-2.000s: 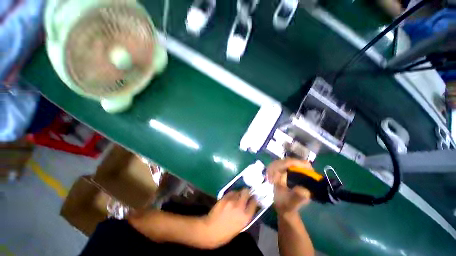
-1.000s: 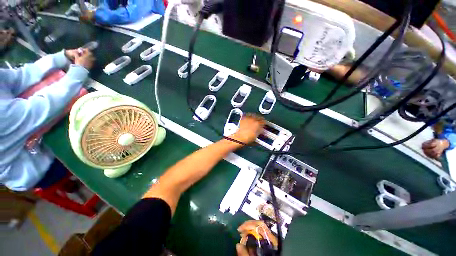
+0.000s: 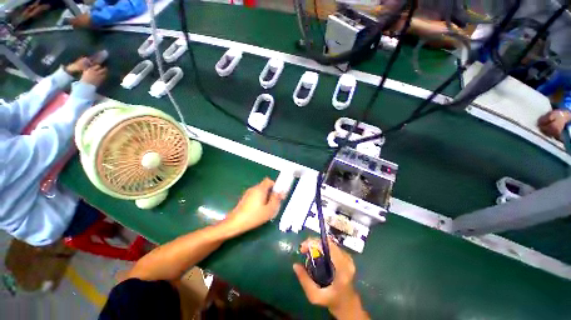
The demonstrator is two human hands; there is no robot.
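My left hand (image 3: pixel 258 205) has its fingers on a white housing (image 3: pixel 287 182), partly hidden, at the bench edge beside the belt rail. Slim white pieces (image 3: pixel 301 203) lie just right of it, against the screw feeder. My right hand (image 3: pixel 332 272) is closed around the black and yellow electric screwdriver (image 3: pixel 320 269), below the feeder; its cable runs up in front of the feeder. The screw feeder (image 3: pixel 358 184) is an open-topped silver box with small screws inside and a red light. Whether the screwdriver's tip touches anything cannot be seen.
White looped housings (image 3: pixel 306 89) are spaced along the green conveyor; a pair (image 3: pixel 357 134) lies behind the feeder. A pale green fan (image 3: pixel 141 156) stands at left. Another worker's hands (image 3: pixel 87 70) are at far left. A grey support arm (image 3: pixel 519 206) crosses at right. Black cables hang overhead.
My left hand has come back from the conveyor to the white pieces beside the feeder. The pair of housings it was touching lies behind the feeder. My right hand still holds the screwdriver.
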